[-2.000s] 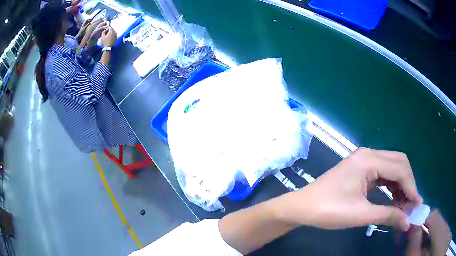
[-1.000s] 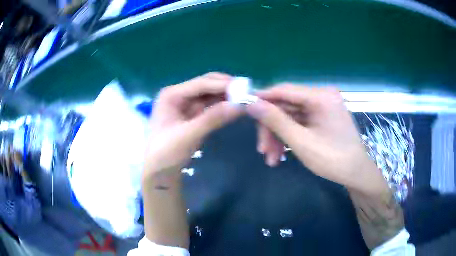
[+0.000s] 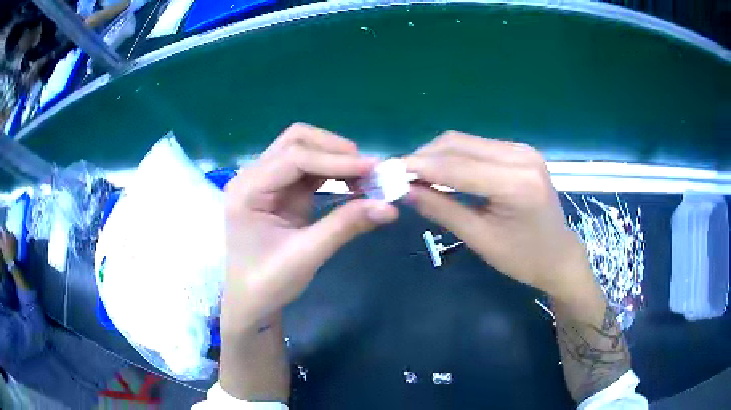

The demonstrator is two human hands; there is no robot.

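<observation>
A small white plastic housing [image 3: 392,179] is held between both hands above the bench, near the belt's edge rail. My left hand [image 3: 296,192] pinches it from the left with thumb and fingers. My right hand [image 3: 489,200] pinches it from the right; its fingertips partly cover the piece. A T-shaped white piece [image 3: 434,248], a housing with a thin lead, lies on the dark bench just below my right hand. A tangled pile of thin white lead assemblies [image 3: 615,248] lies right of my right hand, partly behind the wrist.
A bulky white bag [image 3: 164,256] sits on a blue bin at left. Tiny shiny parts [image 3: 442,378] lie on the near bench. A clear plastic tray [image 3: 699,256] is at far right. The green belt [image 3: 449,88] runs across behind the hands. A person's arm shows at far left.
The view has swung right from the bag and neighbouring worker to the bench before me. Both hands still hold a white housing. The T-shaped piece on the bench, earlier hidden behind my right hand, now shows.
</observation>
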